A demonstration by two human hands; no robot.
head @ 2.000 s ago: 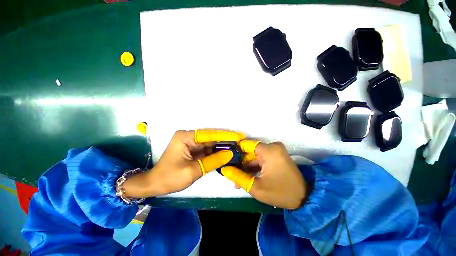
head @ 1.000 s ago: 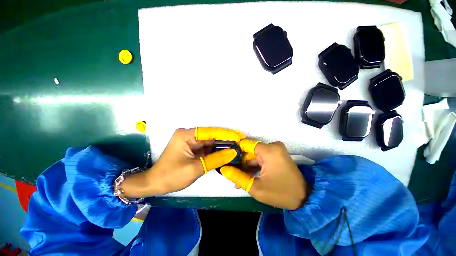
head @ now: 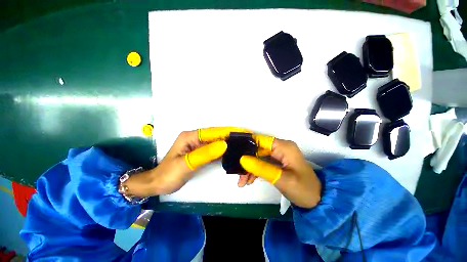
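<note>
A black smartwatch body (head: 238,152) is held between both hands over the front part of the white foam sheet (head: 205,66), its dark flat face towards me. My left hand (head: 179,156), with yellow finger cots, grips its left side with thumb and finger. My right hand (head: 289,166), also in yellow cots, grips its right side, thumb on the face. The fingertips behind it are partly hidden. One watch body (head: 283,55) lies alone at the sheet's upper middle; several more (head: 347,74) lie in a group at its right.
A pale yellow pad (head: 408,61) lies at the sheet's upper right. White crumpled wipes (head: 444,140) and a translucent whitish object (head: 450,90) are right of the sheet. Yellow rolled cots (head: 133,59) lie on the green bench (head: 77,123). A red block (head: 399,5) shows at the top edge.
The held watch body has turned from a tilted, mostly covered pose to show its dark face. My left thumb has moved to its left edge. The view has shifted slightly.
</note>
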